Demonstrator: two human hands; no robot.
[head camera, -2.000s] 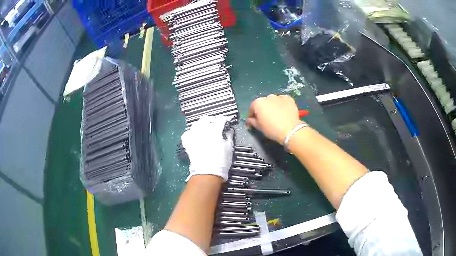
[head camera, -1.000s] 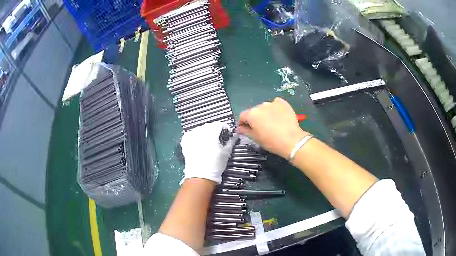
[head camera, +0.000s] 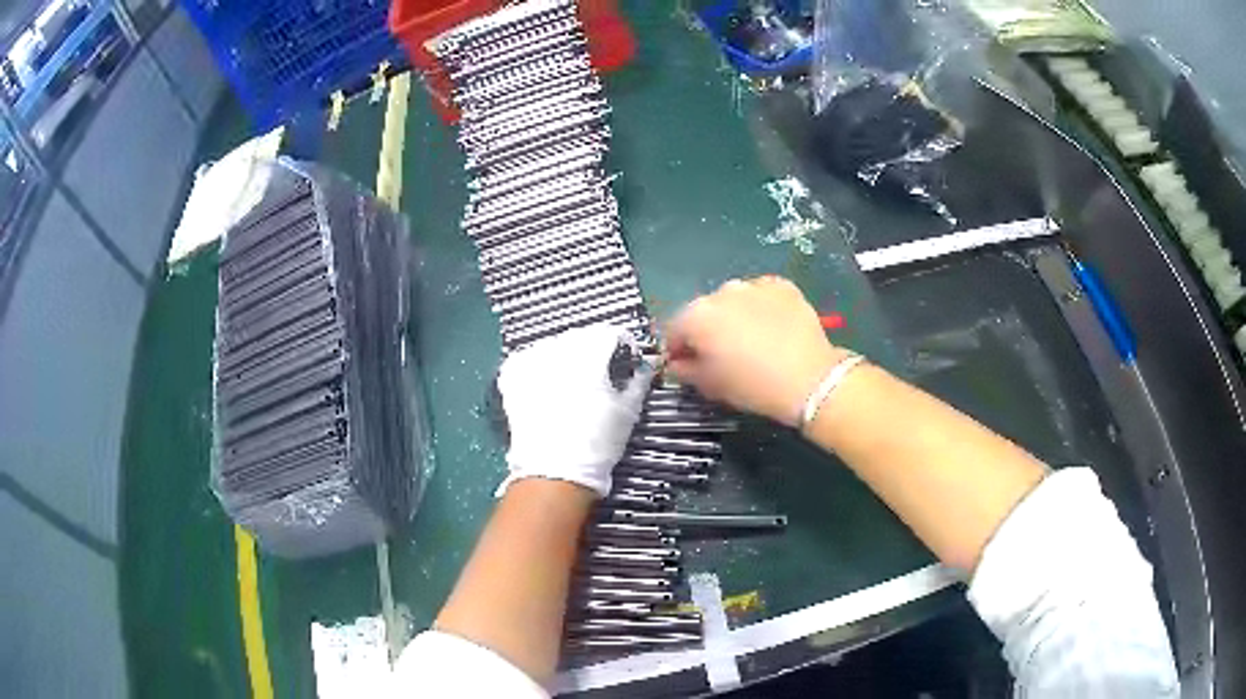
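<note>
My left hand (head camera: 567, 410), in a white glove, is closed around dark metal rods; their ends show at its thumb side. My bare right hand (head camera: 745, 348) is closed on a small hand tool, whose red end (head camera: 832, 321) shows beyond the fist. Its fingertips meet the rod ends at the glove; the tool's tip is hidden. A long row of silver rods (head camera: 547, 205) runs away from the gloved hand. More loose rods (head camera: 635, 574) lie nearer me, one sticking out to the right.
A clear bag packed with dark rods (head camera: 287, 355) stands left, a paper slip (head camera: 219, 198) behind it. A red crate (head camera: 608, 38) and blue crate (head camera: 294, 55) are at the back. A black mass in clear plastic (head camera: 888, 130), blue pen (head camera: 1104, 311) and curved conveyor (head camera: 1182, 219) are right.
My right hand has moved left from a small gap to meet the rod ends at my gloved hand. The left hand has stayed nearly in place, still closed around rods.
</note>
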